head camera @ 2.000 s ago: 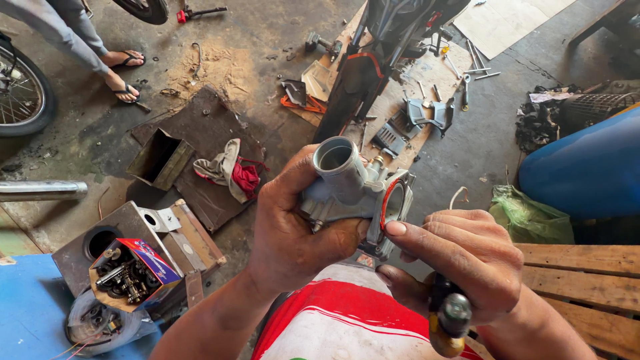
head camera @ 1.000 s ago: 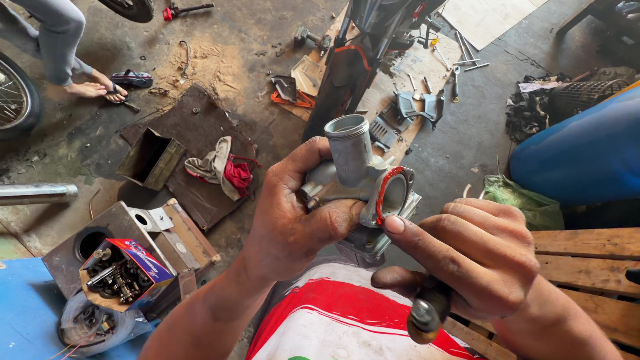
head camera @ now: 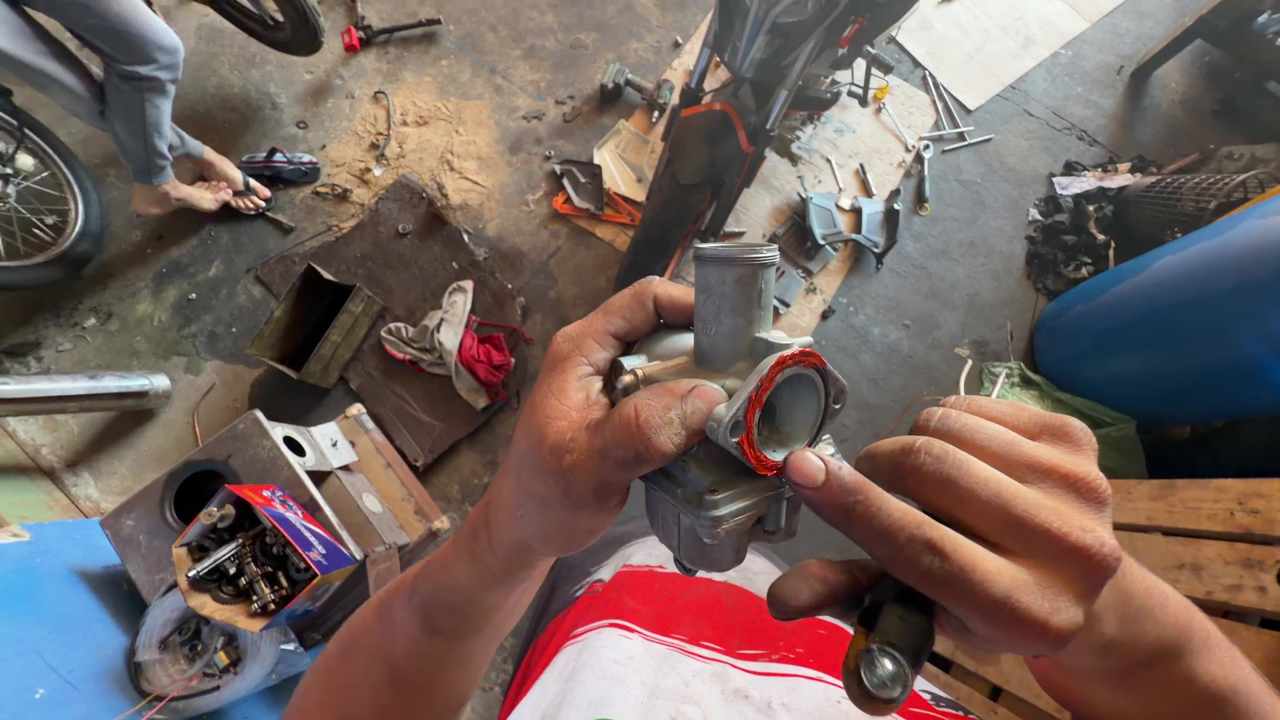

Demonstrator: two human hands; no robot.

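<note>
A grey metal carburetor (head camera: 735,310) is gripped in my left hand (head camera: 620,420), its round threaded neck pointing up and its flange opening turned to the right. Red sealant or a red gasket (head camera: 757,410) rings the flange opening. My right hand (head camera: 980,510) has its index fingertip at the lower edge of that red ring. The same hand's lower fingers are curled around a dark screwdriver-like handle (head camera: 888,655) with a rounded clear end; the rest of that tool is hidden by the hand.
Below left, a cardboard box of metal parts (head camera: 245,560) rests on a metal case. A rag (head camera: 455,345) lies on the floor, wrenches (head camera: 924,178) beside a motorcycle (head camera: 710,150). A blue barrel (head camera: 1160,310) and wooden slatted bench (head camera: 1200,535) are at right. Another person's feet (head camera: 205,185) show upper left.
The carburetor in my left hand has tilted, so its neck opening no longer faces the view and the flange shows more fully. The other person's feet have moved, one now out of its sandal.
</note>
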